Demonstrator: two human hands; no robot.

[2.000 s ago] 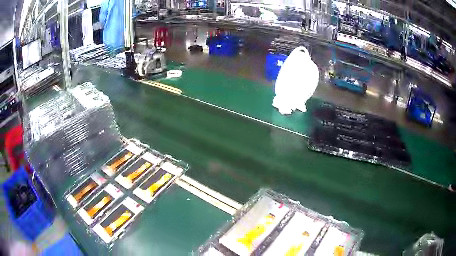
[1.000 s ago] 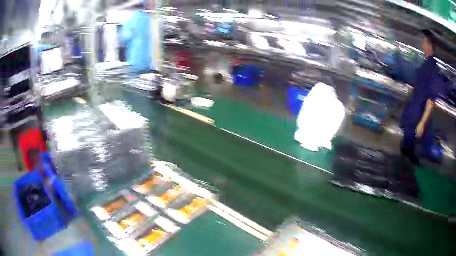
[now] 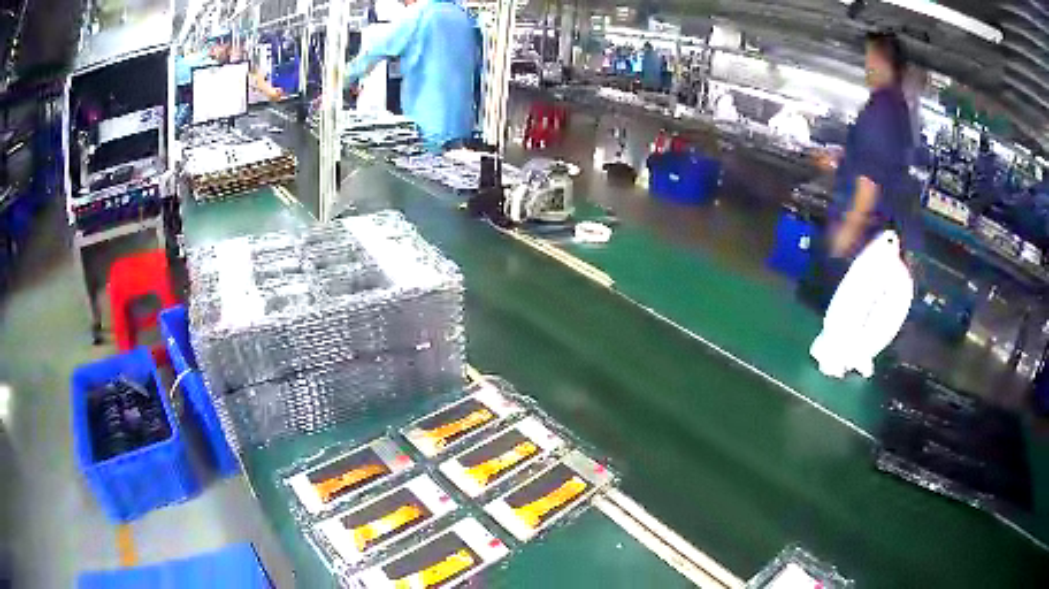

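Neither of my hands is in the picture. A clear six-pocket tray (image 3: 610,471) lies flat on the green bench at the lower middle. It holds several phone screens (image 3: 502,457), backs up, with orange flex cables and small red marks. A tall stack of empty clear blister trays (image 3: 334,334) stands just behind it to the left. A corner of another clear tray (image 3: 796,572) with a pale screen shows at the bottom edge, cut off.
A dark green conveyor belt (image 3: 679,380) runs beside the bench. Beyond it are a white covered object (image 3: 865,308), a black tray (image 3: 955,440) and a person in dark blue (image 3: 877,150). A small pale machine (image 3: 541,193) stands farther back. Blue bins (image 3: 132,431) and a red stool (image 3: 140,301) are at left.
The view has swung left, so the tray and the stack appear farther right. The second tray has mostly left the picture. The person in dark blue has come beside the white object.
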